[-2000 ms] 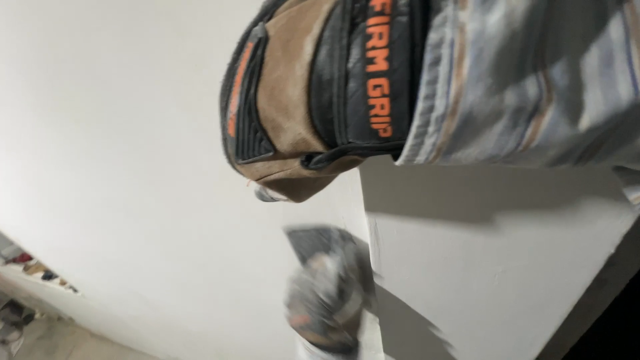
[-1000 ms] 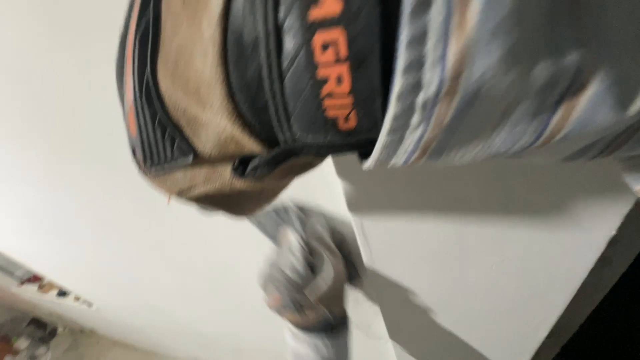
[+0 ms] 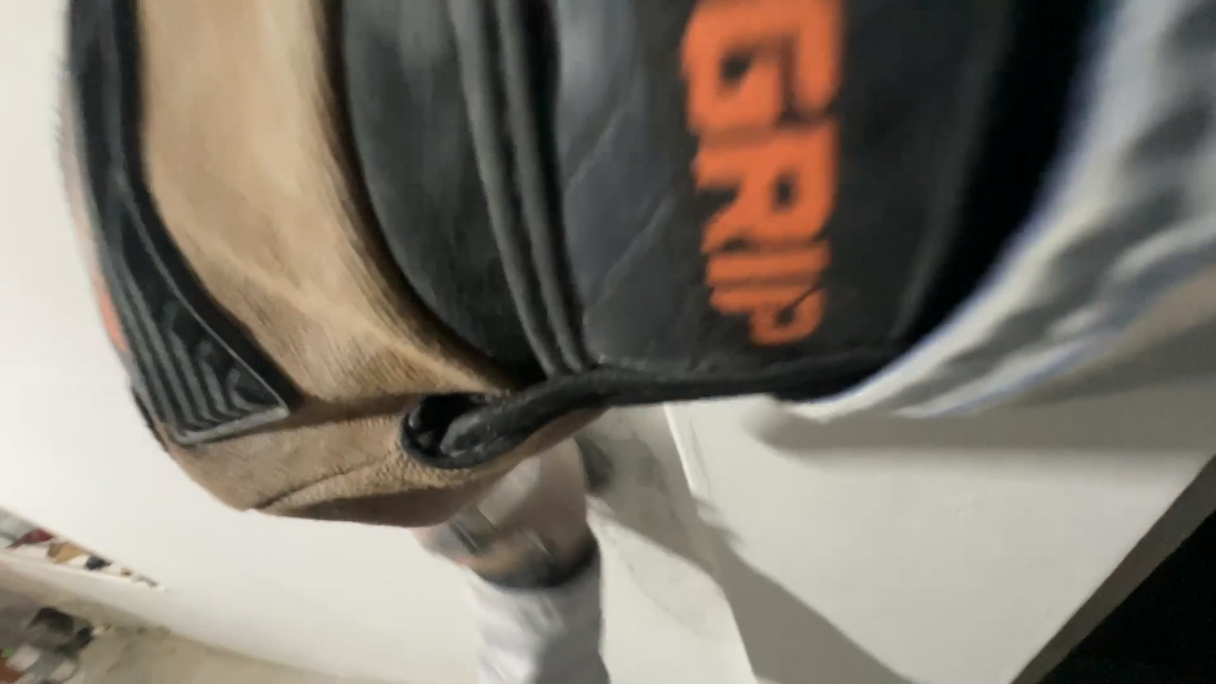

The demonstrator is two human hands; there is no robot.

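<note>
My right hand (image 3: 285, 237), in a tan and black work glove with orange Firm Grip lettering, fills the upper left and middle, very near the camera. Its striped sleeve (image 3: 1102, 313) enters from the right. The fingertips and anything they hold are out of sight. Below the glove, my left hand (image 3: 537, 513) reaches up from the bottom beside the corner of a white wall (image 3: 313, 579). It is blurred and partly covered by the right glove, so its grip is hidden. A pale sleeve (image 3: 541, 627) covers that arm. Grey smears (image 3: 646, 475) mark the surface beside it.
A white wall face (image 3: 902, 513) with a shadow across it lies right of the corner, ending at a slanting edge beside a dark area (image 3: 1140, 608). Small mixed items (image 3: 76, 551) and dark clutter (image 3: 47, 636) sit at the lower left, near the floor.
My right glove looms much larger and now covers part of my left hand. The dark flat piece seen at my left hand earlier can no longer be made out.
</note>
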